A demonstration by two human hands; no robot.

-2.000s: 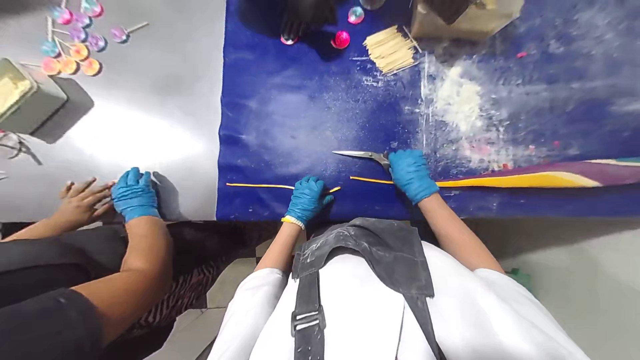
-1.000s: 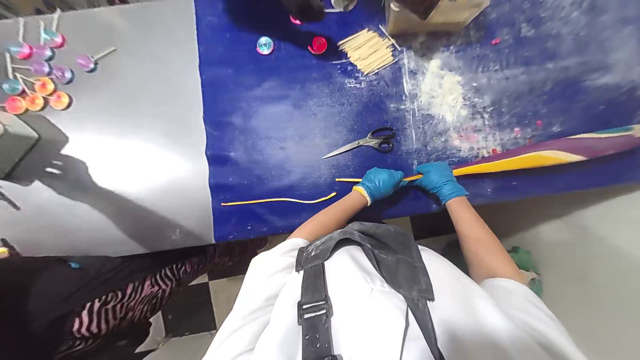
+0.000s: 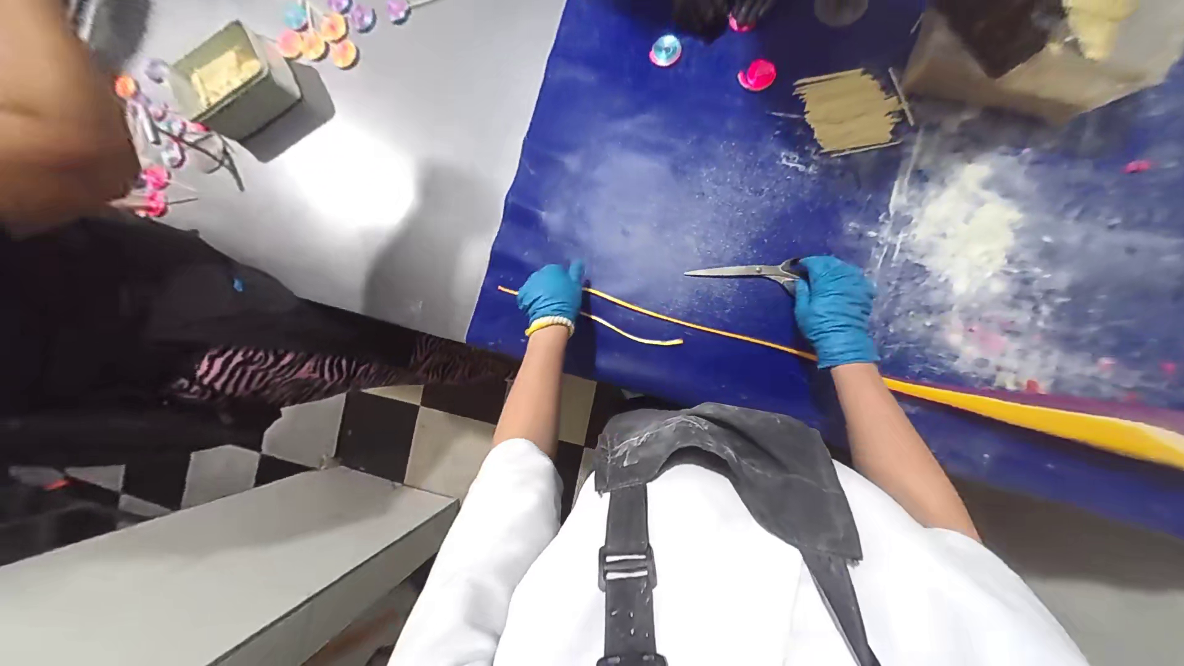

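Note:
On the blue mat (image 3: pixel 638 185), my blue-gloved left hand (image 3: pixel 552 294) is closed around a thin yellow candy strand (image 3: pixel 703 327) near its far left end. That strand runs right, past my right wrist, into a thick yellow and purple candy mass (image 3: pixel 1036 416). A shorter separate strand (image 3: pixel 638 339) lies just below it, partly hidden by my left hand. My right hand (image 3: pixel 835 310), also gloved, grips the handles of metal scissors (image 3: pixel 735 272), whose blades point left and look closed.
White powder (image 3: pixel 971 222) covers part of the mat. Behind it lie thin sticks (image 3: pixel 849 111), a box (image 3: pixel 1008 69) and round candies (image 3: pixel 758 75). On the grey table, a tub (image 3: pixel 231 79) stands near lollipops (image 3: pixel 314 44). Another person's arm (image 3: pixel 60 120) is at the left.
My left hand has moved left along the drawn-out strand, away from my right hand. The scissors, lying on the mat one second ago, are now in my right hand.

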